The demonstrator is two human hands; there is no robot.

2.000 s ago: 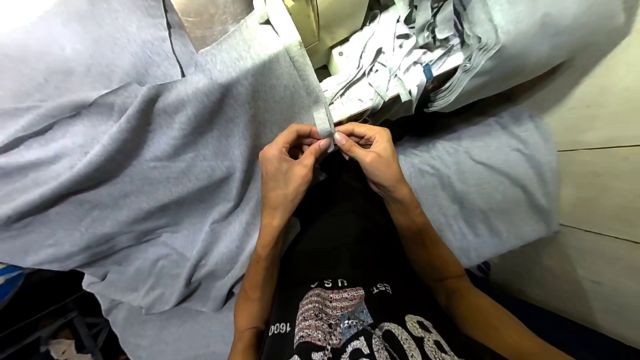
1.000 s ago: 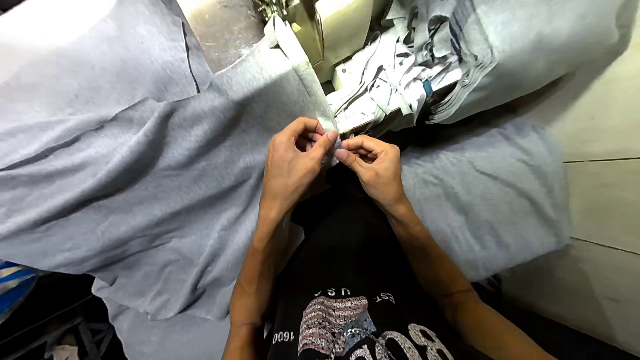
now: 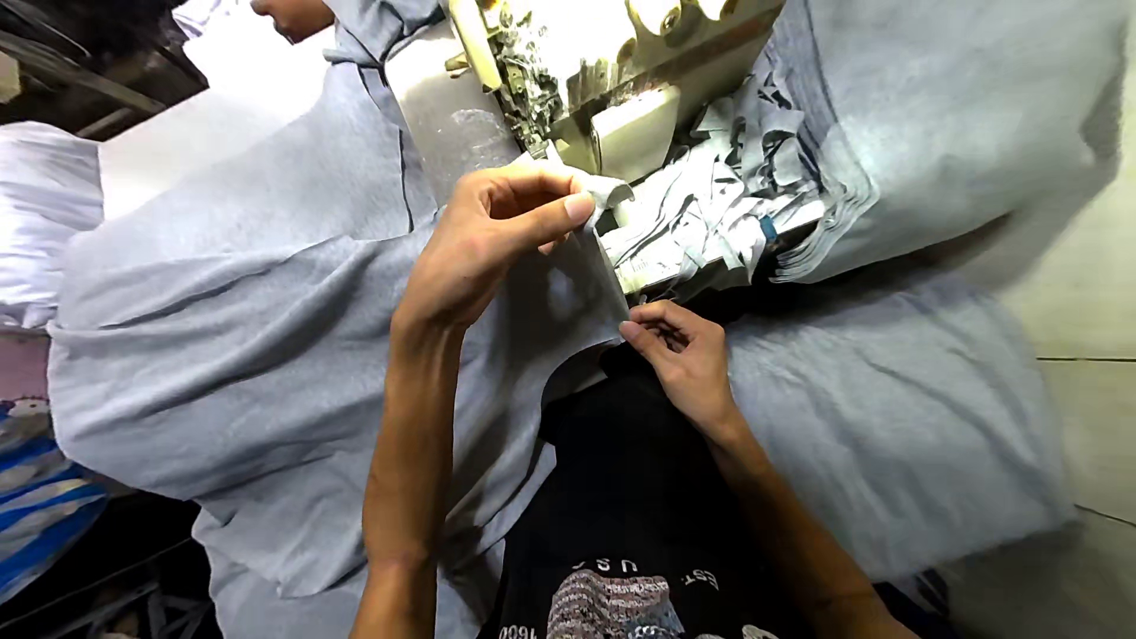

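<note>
My left hand pinches the upper end of a grey fabric edge between thumb and fingers, just below the needle area of a sewing machine. My right hand grips the same edge lower down, close to my black shirt. Between both hands the edge of the grey fabric runs fairly straight, and a small folded end curls over beside my left fingertips. The rest of the fabric spreads in loose folds to the left. The fingertips partly hide the gripped edge.
Light fabric strips lie heaped right of the machine, beside a stack of grey fabric layers. More grey cloth lies at the right. Part of another person's hand shows at the top left. White cloth sits at the left edge.
My hands were close together at the fabric edge; now they are apart, the left up nearer the machine and the right lower. The view has shifted, showing more of the machine.
</note>
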